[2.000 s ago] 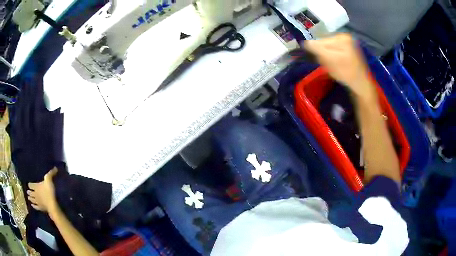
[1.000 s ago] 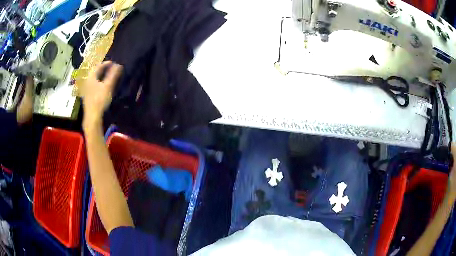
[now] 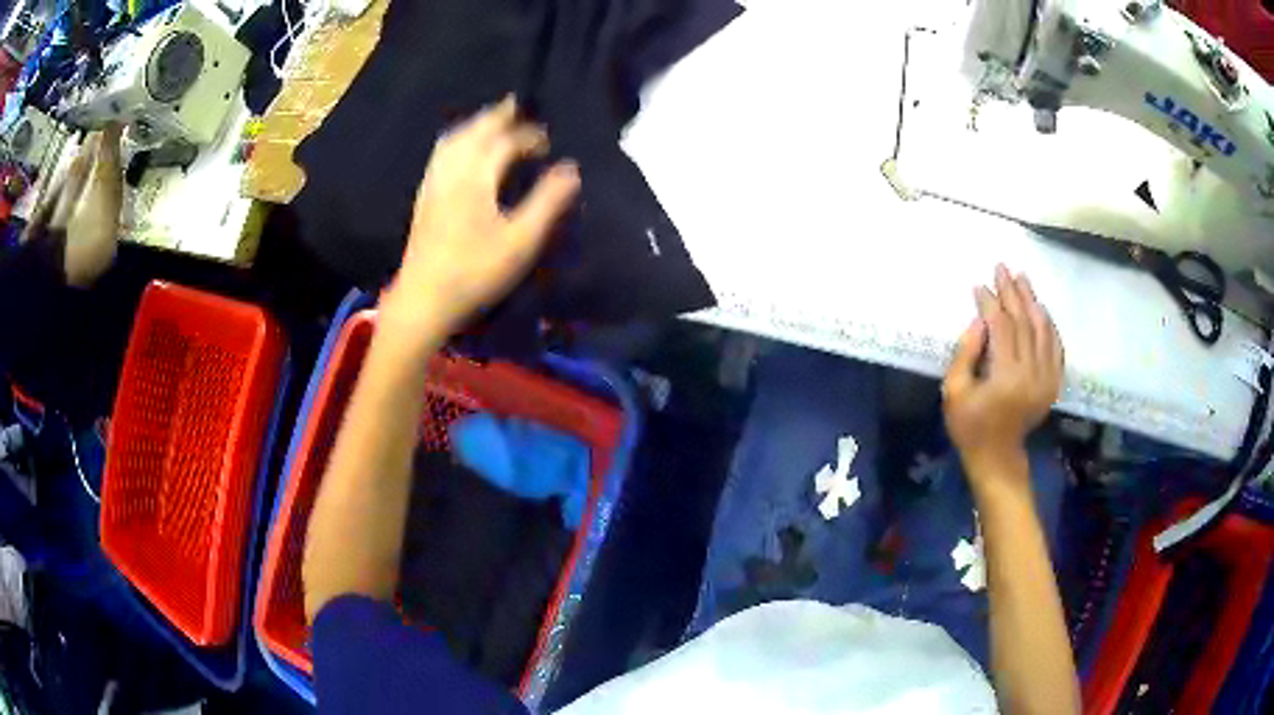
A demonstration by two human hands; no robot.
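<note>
A pile of black cut fabric [image 3: 587, 266] lies on the left part of the white machine table [image 3: 824, 210], its pointed corner near the front edge. My left hand [image 3: 482, 210] is over the pile, slightly blurred, with thumb and fingers apart; nothing shows in it. My right hand [image 3: 1006, 356] rests palm down on the table near the front edge, left of the scissors, with no fabric in it. The cream-white sewing machine [image 3: 1146, 112] with blue lettering stands at the upper right. Black scissors [image 3: 1196, 293] lie in front of it.
A red basket inside a blue one [image 3: 615, 419] stands left of my lap, holding black pieces and a light blue cloth [image 3: 524, 458]. Another red basket [image 3: 189, 461] is further left. A red basket [image 3: 1216, 601] is at the lower right. Another person's hand [image 3: 95, 210] is at the upper left.
My right hand has come from the right basket onto the table. My left hand has moved right, from the pile's left edge to over the pile. The view has shifted left since the first frame.
</note>
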